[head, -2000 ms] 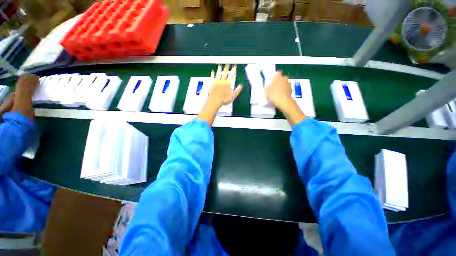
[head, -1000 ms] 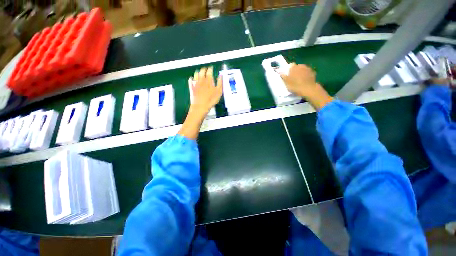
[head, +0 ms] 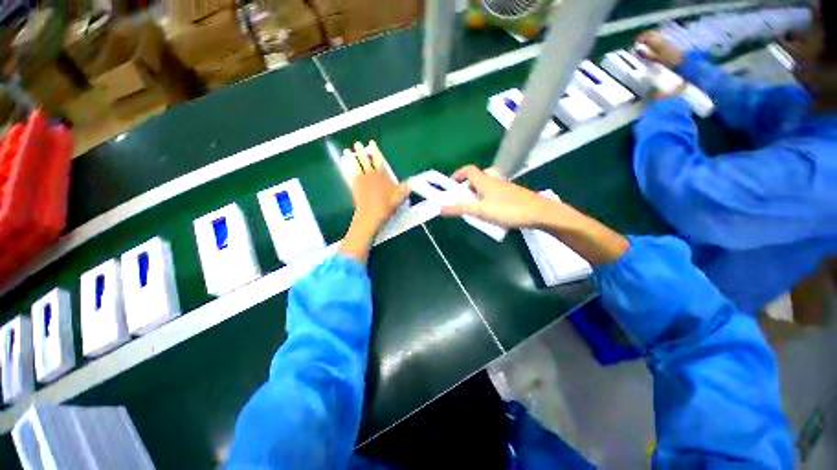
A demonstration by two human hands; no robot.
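Note:
White product boxes with blue patches stand in a row on the green belt, one just left of my left hand [head: 291,220]. My left hand [head: 372,191] lies over another box, with fingers across its far end and thumb at its right side; most of that box is hidden. My right hand [head: 500,200] grips a white cut-out insert [head: 433,186] by its right part. The insert is tilted over the near rail, its left end close to my left thumb. A small insert stack [head: 558,257] lies on the near ledge, partly under my right wrist.
A fanned insert stack [head: 84,441] stands at the lower left. A red tray [head: 32,188] is at the far left. A slanted grey post [head: 546,92] crosses the belt. At the right, another person in blue [head: 725,193] handles white boxes. Brown cartons are behind.
The view has swung right, so boxes and red tray sit further left. My right hand has come closer to my left with the cut-out insert, away from the box it was over.

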